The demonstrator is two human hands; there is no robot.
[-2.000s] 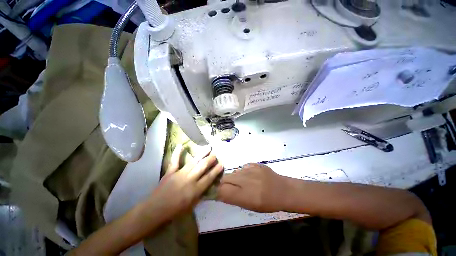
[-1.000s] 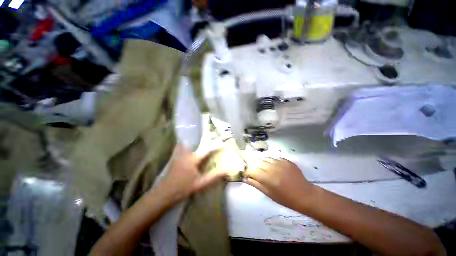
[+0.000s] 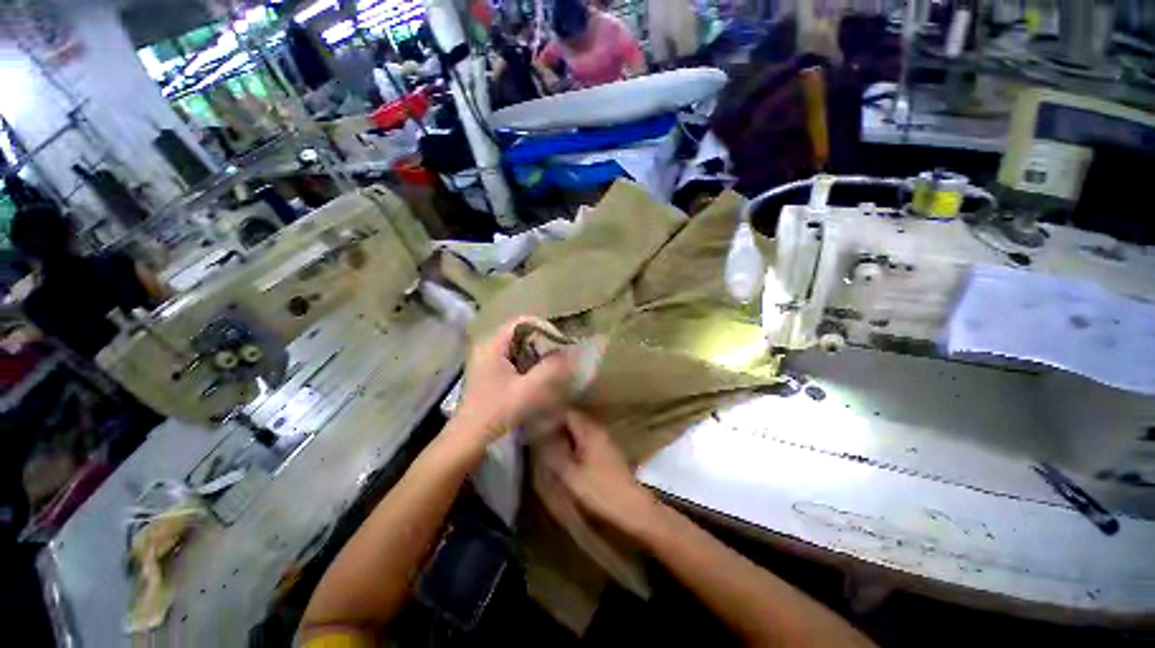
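Note:
The khaki garment piece [image 3: 659,380] spreads from the white lockstitch machine [image 3: 849,285] to my hands and hangs down over the table's front edge. Its right end lies under the lit machine head. My left hand [image 3: 513,380] grips a folded part of the khaki. My right hand [image 3: 589,475], just below and to the right, holds the cloth too; its fingers are blurred. White lining [image 3: 500,475] hangs beneath my hands. The LED sewing lamp [image 3: 745,263] stands left of the machine head.
A second cream sewing machine [image 3: 272,298] stands on the left table, with pale-yellow scraps [image 3: 161,551] near its front. Thread snips [image 3: 1074,498] lie on the right table. Paper [image 3: 1058,317] hangs on the white machine. A person in pink [image 3: 602,51] is at the back.
The view has swung up and left. My hands have moved left from beside the needle area to between the tables, drawing khaki with them. The second machine has come into view.

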